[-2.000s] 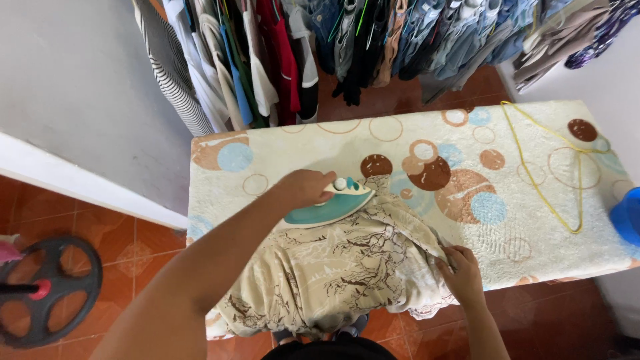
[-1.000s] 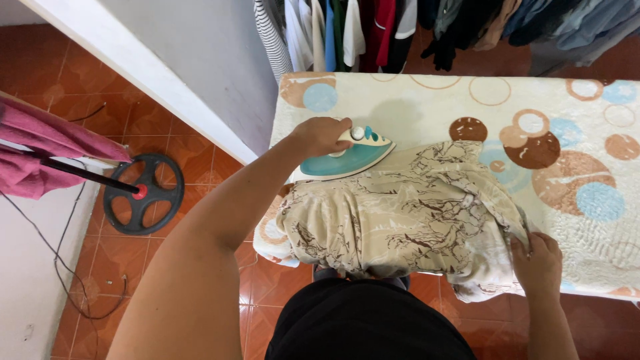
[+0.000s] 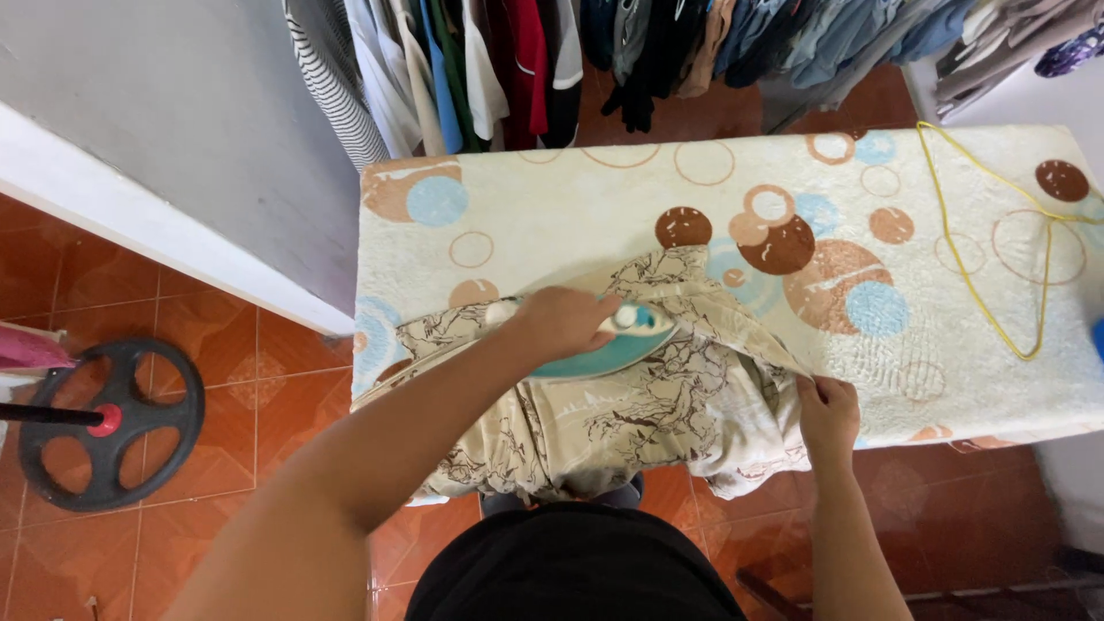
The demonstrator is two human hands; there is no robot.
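A beige printed garment lies bunched along the near edge of a blanket-covered table. My left hand is closed around the handle of a teal and white clothes iron, which rests on the cloth with its tip toward the right. The palm and forearm hide part of the iron. At the garment's right side, my right hand pinches a narrow edge of the fabric, drawn out taut from the iron's side.
A yellow clothes hanger lies on the table's right part. Hanging clothes line the far side. A grey wall stands at the left, near a black wheel-shaped base on the tiled floor. A blue object shows at the right edge.
The iron in my left hand has moved right over the garment since a second ago. My right hand still grips the fabric's edge. The view has swung left and back.
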